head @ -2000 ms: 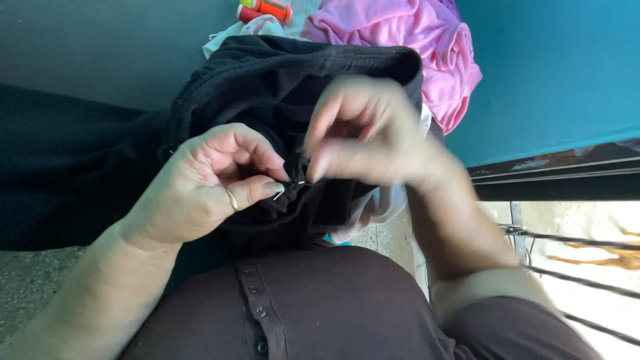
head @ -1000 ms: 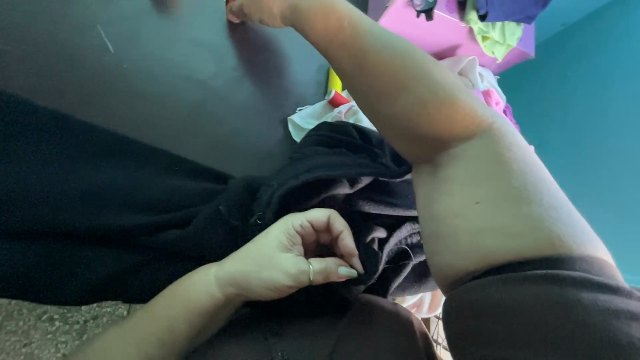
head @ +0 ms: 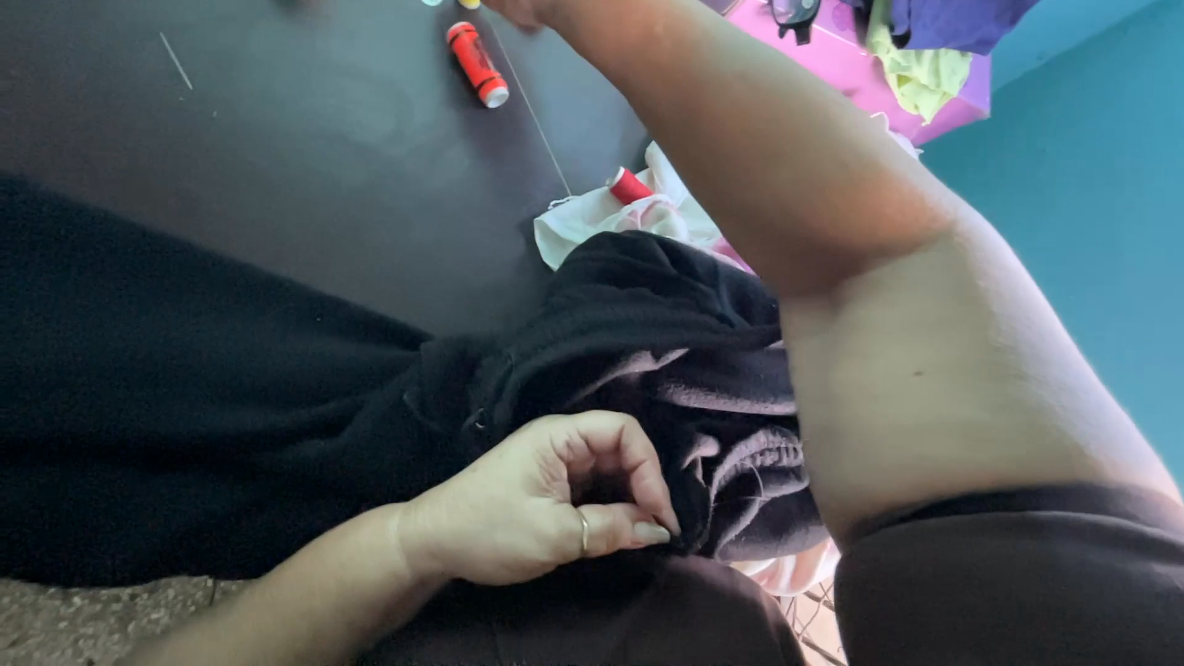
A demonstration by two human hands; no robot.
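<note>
A black fabric garment [head: 305,416] stretches from the left edge across my lap, with gathered folds near the centre. My left hand [head: 601,509], wearing a ring on its thumb, pinches the edge of this cloth between thumb and index finger. My right arm reaches up over the dark table, and my right hand [head: 523,11] is cut off by the top edge, so its fingers and anything in them are hidden. Just below and left of it lies a red cylinder with white ends [head: 477,65]. A spool of red thread [head: 630,186] rests on white cloth [head: 573,227] behind the garment.
The dark table [head: 305,185] fills the upper left, with a thin pale strip [head: 176,61] on it. At the upper right, glasses [head: 795,17], a yellow-green cloth [head: 925,79] and a purple cloth [head: 962,20] lie on a pink box [head: 851,55]. A teal wall [head: 1082,176] stands at the right.
Two seconds ago both hands were together at the black cloth. My right hand has since moved away over the table, while my left still pinches the cloth. The view has shifted.
</note>
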